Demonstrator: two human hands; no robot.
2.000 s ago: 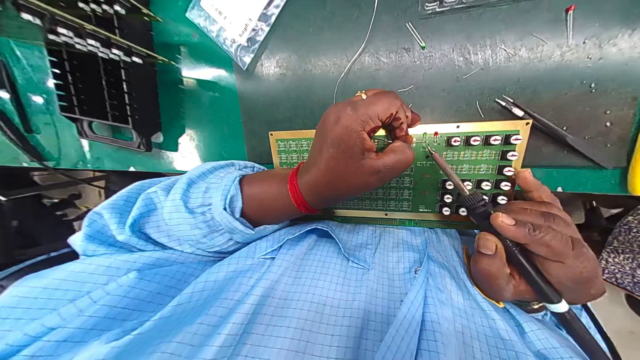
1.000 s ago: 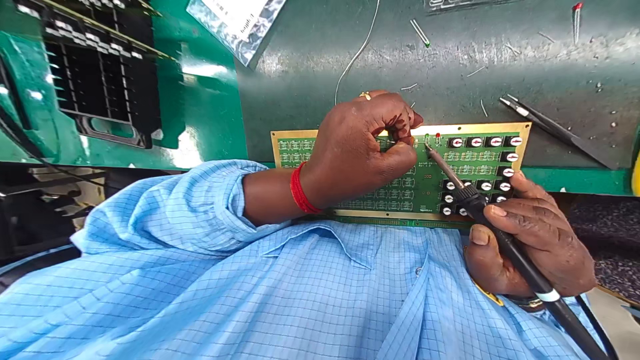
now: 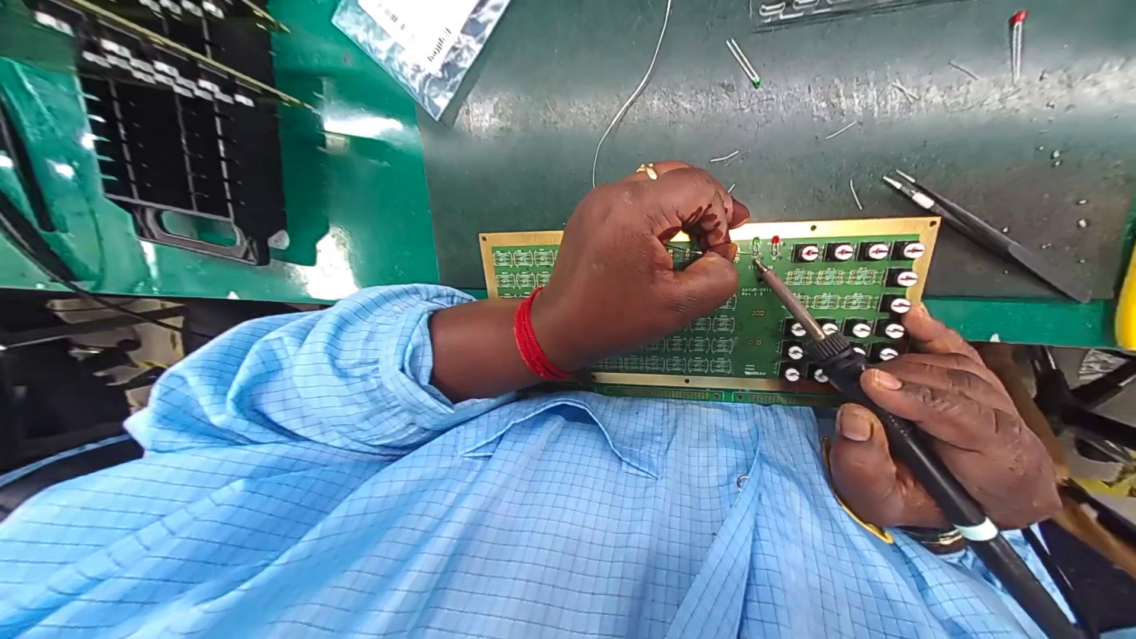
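A green circuit board with gold-coloured edges lies in front of my body. My left hand, with a red thread at its wrist, is over the board's middle, finger and thumb pinched together. A thin solder-like wire runs down to this hand; its held end is mostly hidden by the fingers. My right hand grips a black soldering iron, its tip touching or just over the board beside a small green LED. A red LED stands just right of it. Round black components line the board's right part.
Black-handled tweezers lie right of the board. A loose green LED, a red LED and cut leads lie beyond it. A plastic bag is at the back; a black rack holding boards stands left.
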